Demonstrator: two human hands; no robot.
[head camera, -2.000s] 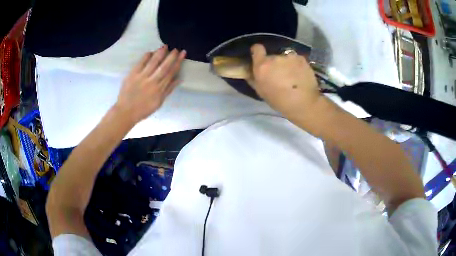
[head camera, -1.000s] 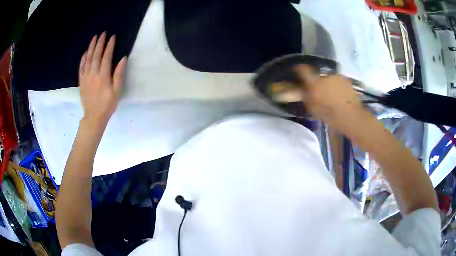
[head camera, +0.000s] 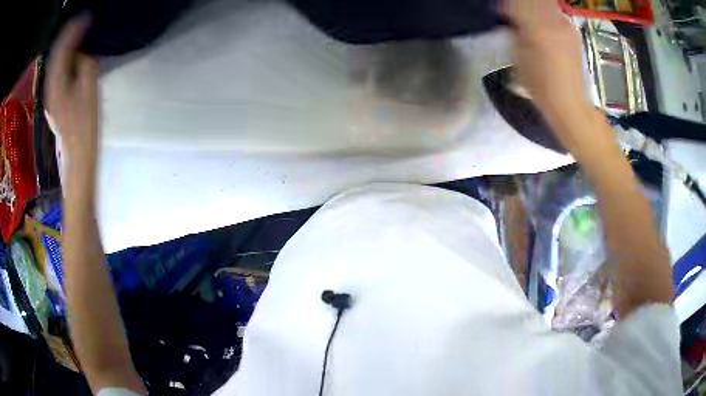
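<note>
The black garment (head camera: 387, 17) is at the top of the view, its lower edge raised and blurred above the cream pressing pad (head camera: 232, 100). My left hand (head camera: 73, 81) is blurred at the garment's left end and seems to hold its edge. My right hand (head camera: 542, 50) is at the garment's right end with its fingers at the cloth, partly cut off by the top edge. The steam iron (head camera: 515, 104) rests at the right end of the pad, partly hidden by my right forearm. A grey-brown scorch stain (head camera: 422, 73) shows on the pad.
A red basket (head camera: 611, 11) is at the top right, above a shiny metal iron rest (head camera: 615, 69). A black hose (head camera: 666, 128) runs off right. Red (head camera: 17, 166) and blue baskets (head camera: 50, 232) stand at the left. A clear plastic bag (head camera: 580, 286) is below right.
My right hand has let go of the iron, which now lies at the right, and moved up to the garment. My left hand has moved left. The garment has shifted up, baring the scorch stain.
</note>
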